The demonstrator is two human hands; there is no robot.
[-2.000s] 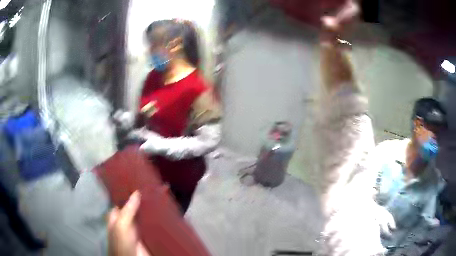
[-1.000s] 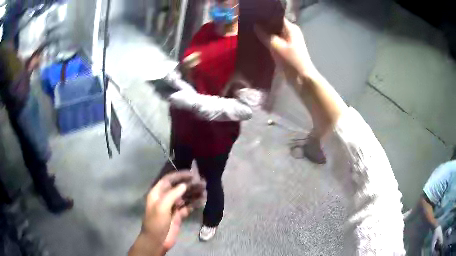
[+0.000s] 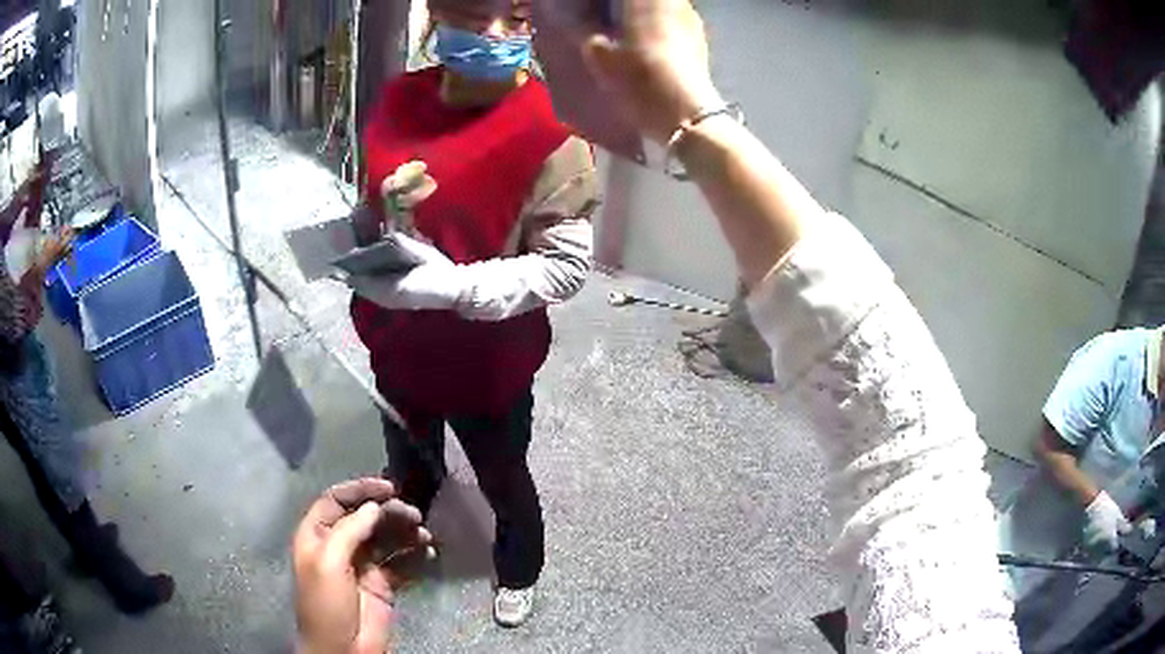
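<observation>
My right hand (image 3: pixel 649 64) is raised at the top edge, blurred and partly cut off. It is at a dark-red panel (image 3: pixel 581 96), thumb against its face; the panel's top is out of view. My left hand (image 3: pixel 351 562) is low at bottom centre-left, palm side up with fingers curled. Small dark shapes show between its fingers; I cannot tell whether it holds anything. A thin dark rod (image 3: pixel 235 192) hangs to the left, and a small grey flat plate (image 3: pixel 280 406) is near its lower end.
A masked person in a red top (image 3: pixel 447 345) stands ahead with a grey flat object (image 3: pixel 381 256) at their gloved hand. Blue crates (image 3: pixel 151 335) stand on the floor at left, beside another person. A person in light blue (image 3: pixel 1105 409) is low at right. Cables (image 3: pixel 709 351) lie by the wall.
My right hand and the panel have shifted left and up in view. My left hand, earlier in front of a red panel, has moved off it and sits lower with fingers curled.
</observation>
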